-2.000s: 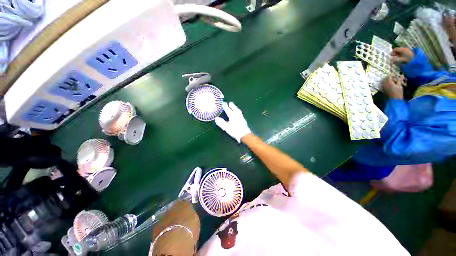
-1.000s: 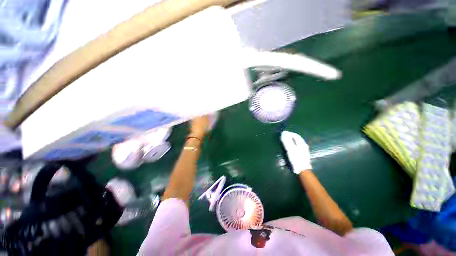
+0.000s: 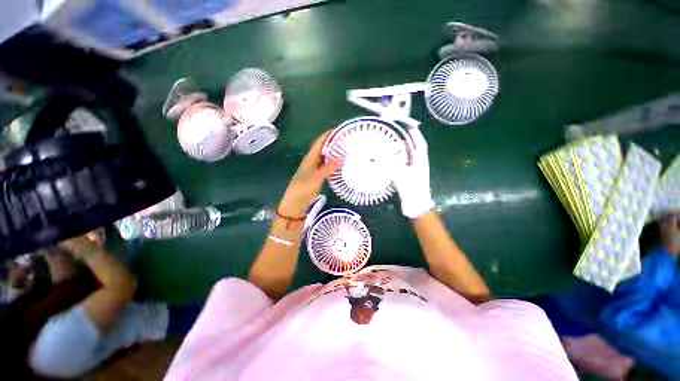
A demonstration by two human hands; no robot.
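A white clip fan [image 3: 367, 161] is held between my two hands, its round ribbed face up and its open clip pointing away from me. My bare left hand [image 3: 317, 167], with a red cord and pale bracelet at the wrist, grips its left rim. My white-gloved right hand [image 3: 414, 173] grips its right rim. Some of my fingers are hidden under the fan. A second clip fan [image 3: 339, 242] lies nearer my body, its clip partly behind my left wrist. A third clip fan [image 3: 461, 88] lies beyond my right hand.
Two fans [image 3: 253, 97] lie together at the back left. A clear plastic bottle [image 3: 181, 222] and a large black object [image 3: 67, 186] are at the left. Yellow-edged sticker sheets [image 3: 616, 216] lie at the right. Other workers' arms show at both sides.
Both hands have come together on a fan in front of me; a second ago they were apart, the left partly behind the power strip. The view has shifted, and the strip is mostly out of frame.
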